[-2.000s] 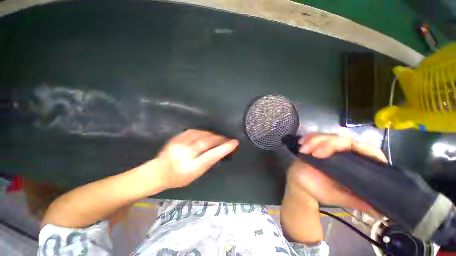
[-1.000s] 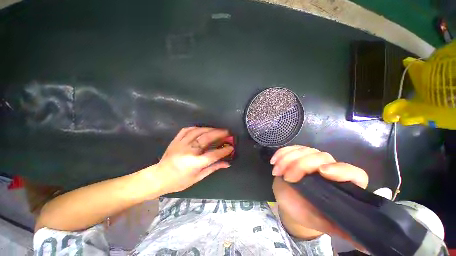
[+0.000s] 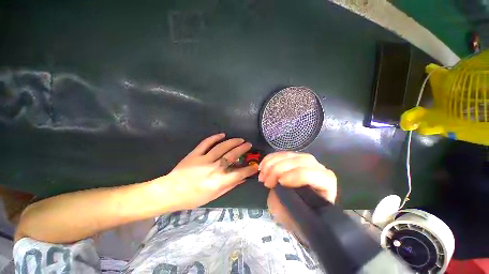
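A small device unit (image 3: 252,158), dark with a bright red part and a little yellow, lies on the dark green bench mat, mostly hidden under fingers. My left hand (image 3: 217,167) rests over its left side, with fingers on it. My right hand (image 3: 298,174) is shut on a thick black electric screwdriver (image 3: 313,217), its front end at the unit's right side. The screwdriver bit is hidden by my fingers. The round screw dish (image 3: 292,118) sits just beyond my right hand, with a mass of tiny grains in its far part.
A flat black slab (image 3: 391,84) lies at right beside a yellow fan (image 3: 461,101) with a white cord. A white round fan (image 3: 418,243) is below the bench edge at lower right. Pale edging (image 3: 407,24) and a green conveyor (image 3: 429,16) run beyond.
My right hand and screwdriver have moved left from the dish's near edge to the unit. My left fingers have spread, and the red part shows between the hands.
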